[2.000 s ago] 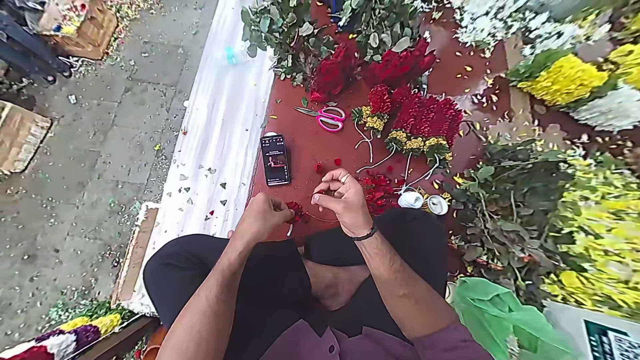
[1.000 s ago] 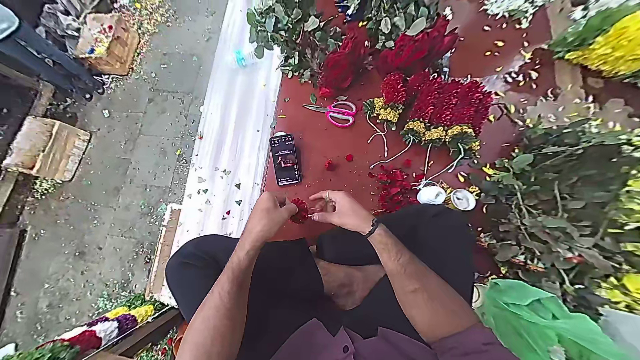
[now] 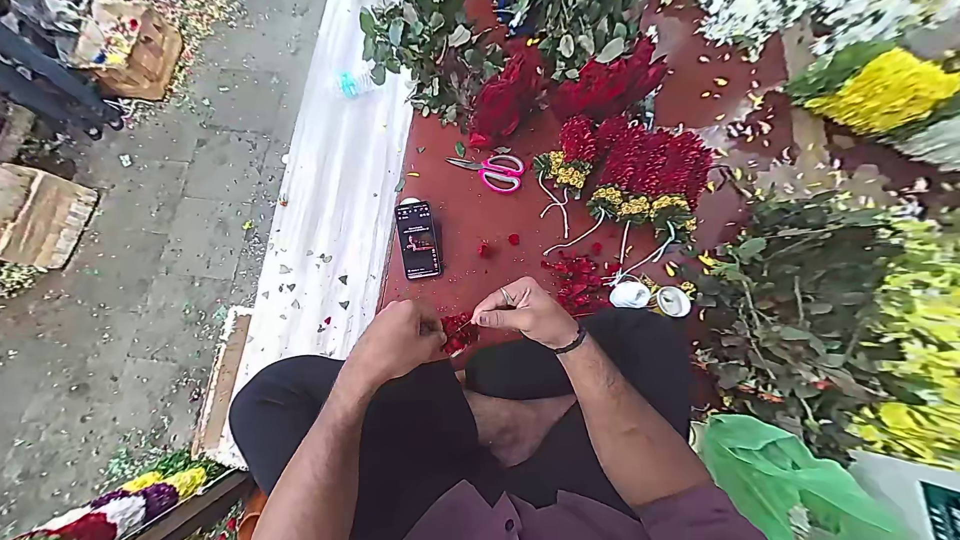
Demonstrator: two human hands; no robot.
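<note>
Over my lap, my left hand (image 3: 401, 341) grips a small bunch of red petals (image 3: 458, 333) at its fingertips. My right hand (image 3: 525, 311), wearing a ring, pinches a thin thread or needle at the bunch's right side; which of these it is cannot be told. Beyond my hands lie a smartphone (image 3: 418, 240) with a lit screen and pink-handled scissors (image 3: 495, 171), blades apart. To their right are red and yellow flower garlands (image 3: 649, 169) with white strings trailing from them. Loose red petals (image 3: 576, 283) are heaped beside a white thread spool (image 3: 630, 294) and a small round container (image 3: 673, 301).
Red roses (image 3: 607, 82) with leafy stems lie at the far side of the red surface (image 3: 457, 214). A white cloth (image 3: 322, 187) runs along its left edge. Cut foliage (image 3: 795, 300), yellow flowers (image 3: 892, 88) and a green plastic bag (image 3: 787, 472) are on the right.
My right hand has drawn slightly away from my left, and the thin strand between them shows again. The red petals stay at my left fingertips.
</note>
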